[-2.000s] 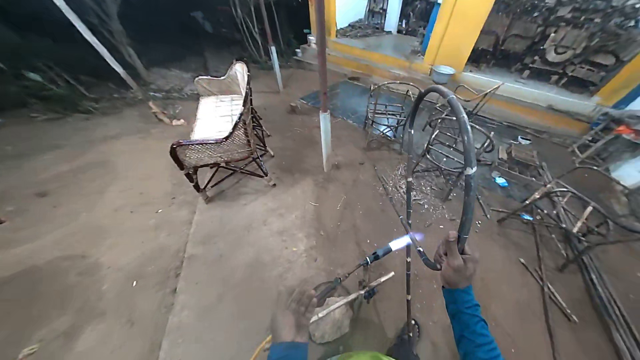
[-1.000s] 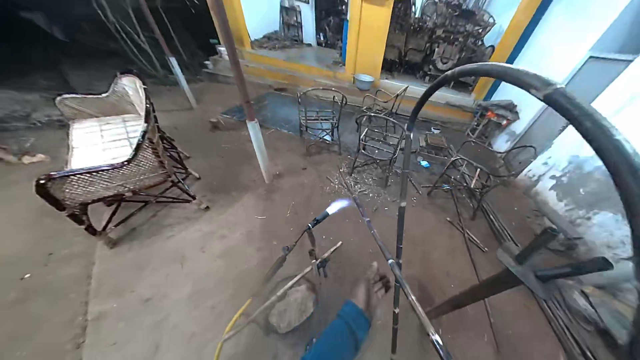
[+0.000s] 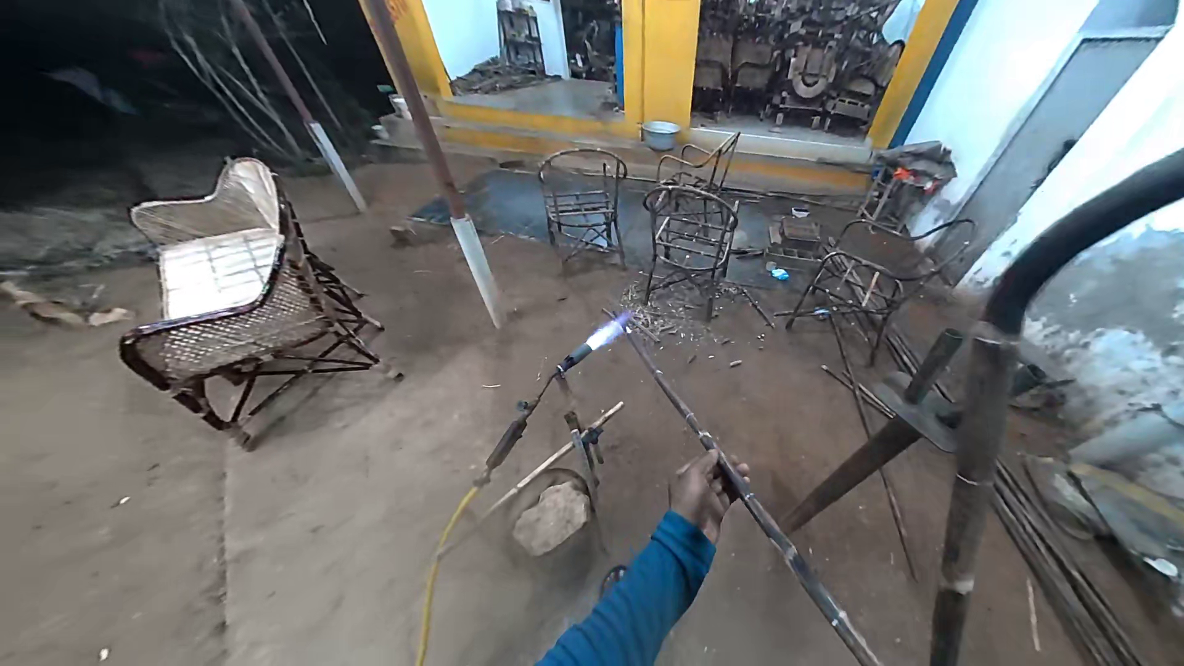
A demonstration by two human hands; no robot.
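My left hand (image 3: pixel 705 490) grips a long, dark jointed cane pole (image 3: pixel 786 555) around its middle. The pole slants from the lower right up to the flame (image 3: pixel 609 331) of a gas torch (image 3: pixel 575 357), its far tip at the flame's end. The torch rests on a metal stand (image 3: pixel 585 444), with a yellow hose (image 3: pixel 446 546) running down from it. A stone (image 3: pixel 552 518) lies at the stand's foot. At the right, close to the camera, a thick bent cane pole (image 3: pixel 976 435) curves out of view; whether it joins the held pole I cannot tell. My right hand is out of view.
A woven cane sofa (image 3: pixel 231 314) stands at the left, near a white-based post (image 3: pixel 476 268). Ahead are cane chair frames (image 3: pixel 689 236) and shavings (image 3: pixel 661 314). A metal post with a disc (image 3: pixel 916 412) leans at the right, beside loose poles (image 3: pixel 1064 555) on the ground.
My left hand, open beside the cane a second ago, has closed on it. My right hand, seen gripping a bent cane two seconds ago, is out of view. The view has turned right.
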